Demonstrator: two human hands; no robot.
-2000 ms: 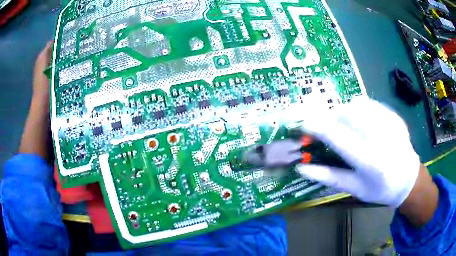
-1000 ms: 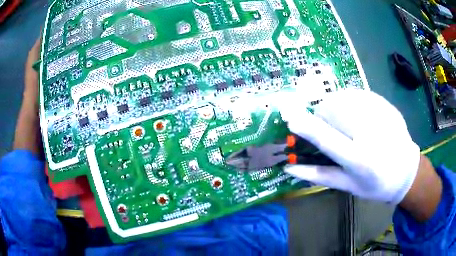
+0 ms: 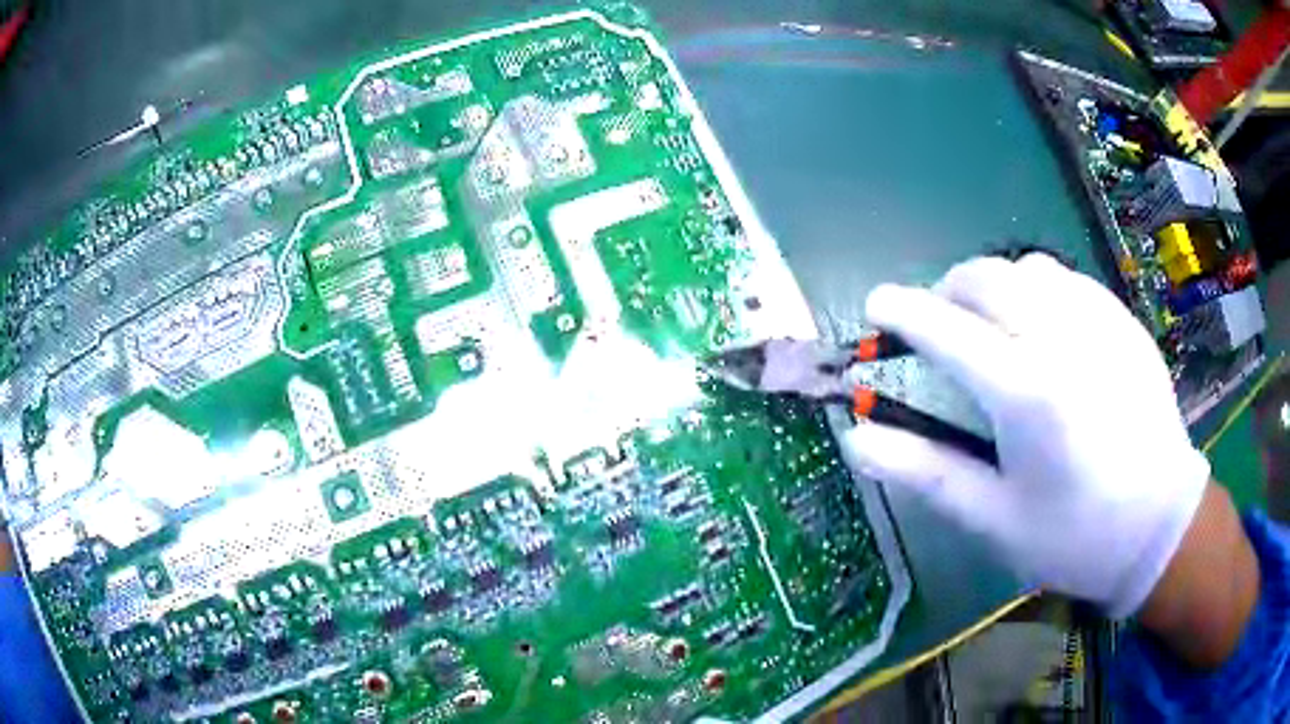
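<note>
A large green printed circuit board (image 3: 524,255) lies solder side up across the left and middle of the view, its lower edge cut off by the frame. A band of glare crosses it. My right hand (image 3: 1040,424), in a white glove, holds diagonal cutters (image 3: 806,371) by their black and orange handles. The jaws point left over the board's right part; whether they touch it I cannot tell. My left hand is not visible; only a bit of blue sleeve (image 3: 31,654) shows at the lower left edge, beside the board.
An assembled power board (image 3: 1167,234) with yellow and pale parts lies at the right on the green mat (image 3: 877,156). A red post (image 3: 1238,68) is at the upper right. Yellow edging (image 3: 927,659) runs along the bench's near edge. A white-tipped lead (image 3: 150,119) shows at the upper left.
The board has shifted and turned, now showing more of its far side and lying lower left. The cutters have moved to its right part. My left forearm has left view.
</note>
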